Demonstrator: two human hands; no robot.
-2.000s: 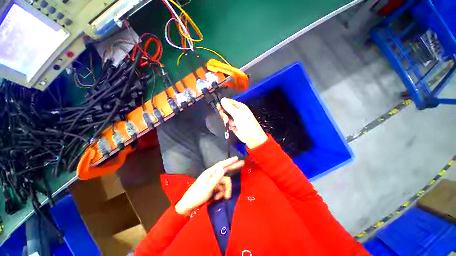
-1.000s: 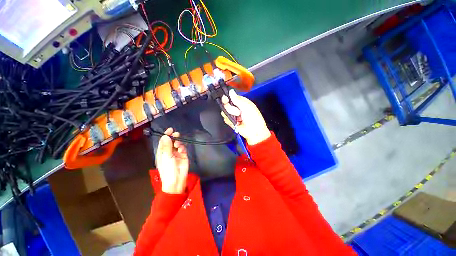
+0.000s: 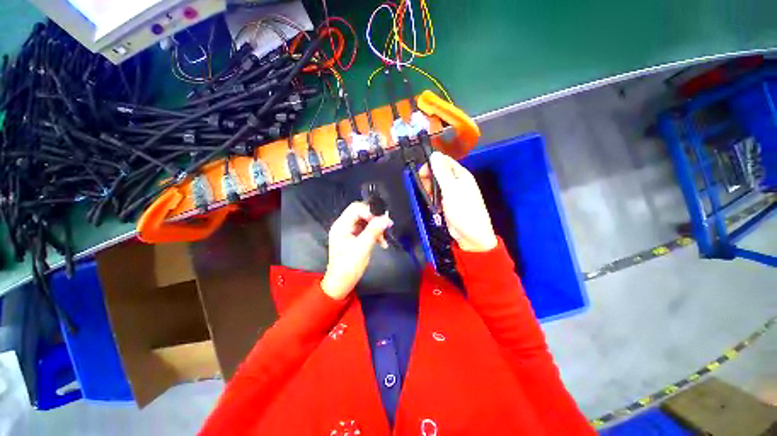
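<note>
My left hand (image 3: 353, 245) is shut on a black cable connector (image 3: 373, 201), held up in the fingertips below the fixture, apart from it. My right hand (image 3: 457, 197) is at the right end of the orange test fixture (image 3: 277, 159), its fingers on a black cable (image 3: 428, 180) just below the pale test sockets (image 3: 411, 128). Black cable ends meet those sockets; whether they are fully seated cannot be told. The cable's run between my hands is partly hidden and blurred.
A heap of black cables (image 3: 153, 128) lies on the green bench behind and left of the fixture. The tester (image 3: 128, 25) stands behind it. A blue bin (image 3: 554, 230) is at right, a cardboard box (image 3: 141, 315) below left.
My left hand has moved right and up, closer to my right hand, and now holds a connector upright. My right hand stays by the end sockets. The view has shifted, showing less of the tester.
</note>
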